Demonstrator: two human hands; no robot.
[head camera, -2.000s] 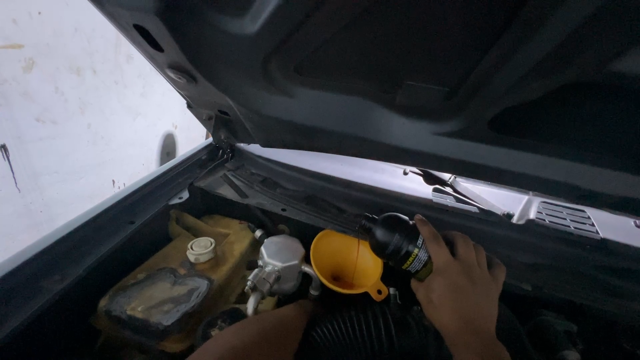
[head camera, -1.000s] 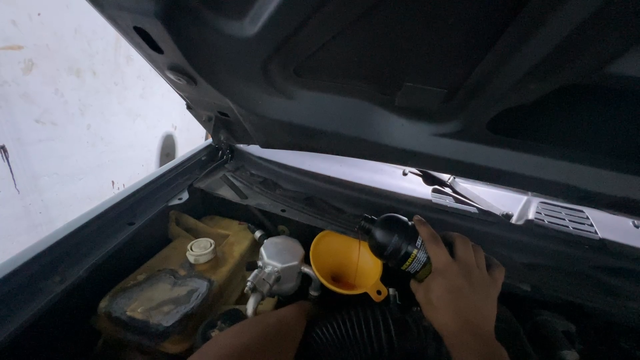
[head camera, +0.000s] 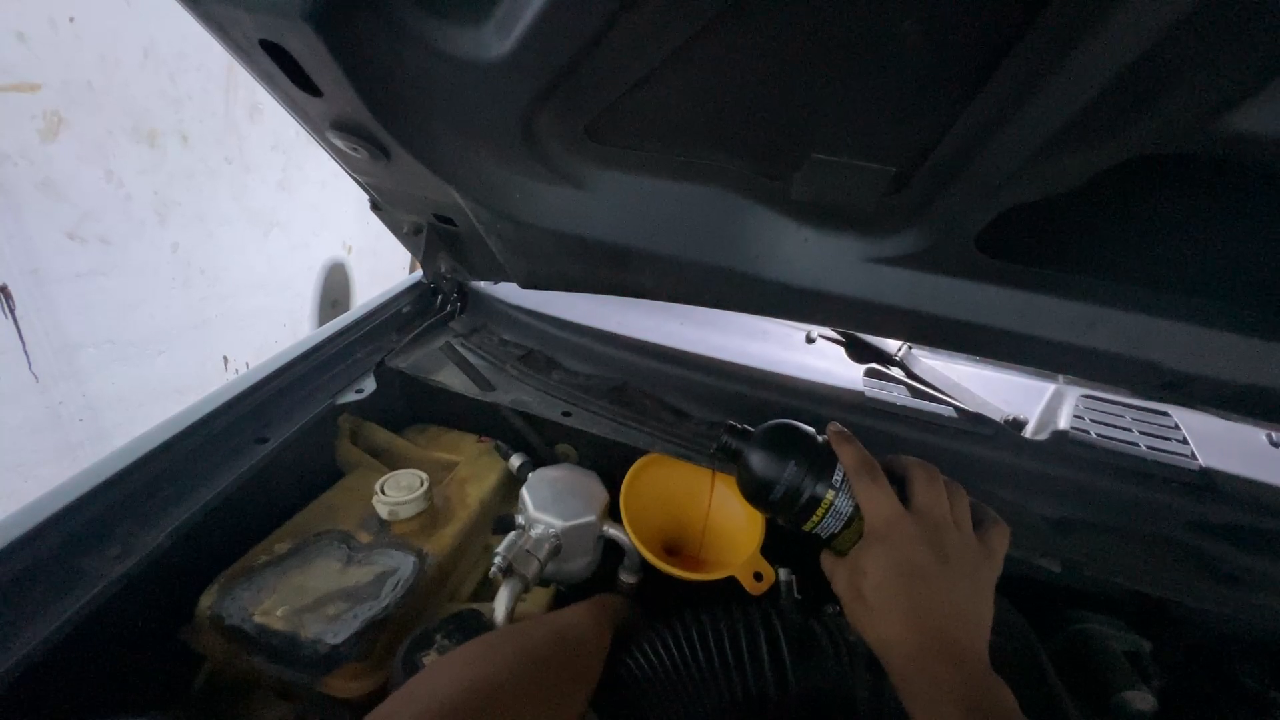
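Note:
My right hand (head camera: 915, 560) grips a black plastic bottle (head camera: 790, 470) with a printed label, tilted so its neck points left over the rim of a yellow funnel (head camera: 665, 510). A thin reddish stream of fluid runs from the bottle's mouth down into the funnel, where some fluid shows at the bottom. My left forearm (head camera: 520, 660) reaches in from the lower edge; the left hand is hidden below the funnel in the dark, so its grip cannot be seen.
A yellowed plastic tank with a white cap (head camera: 403, 494) lies at left, beside a metal housing with pipes (head camera: 565, 510). A ribbed black hose (head camera: 730, 650) runs below the funnel. The raised hood (head camera: 750, 180) hangs low overhead; the fender edge (head camera: 210, 410) borders the left.

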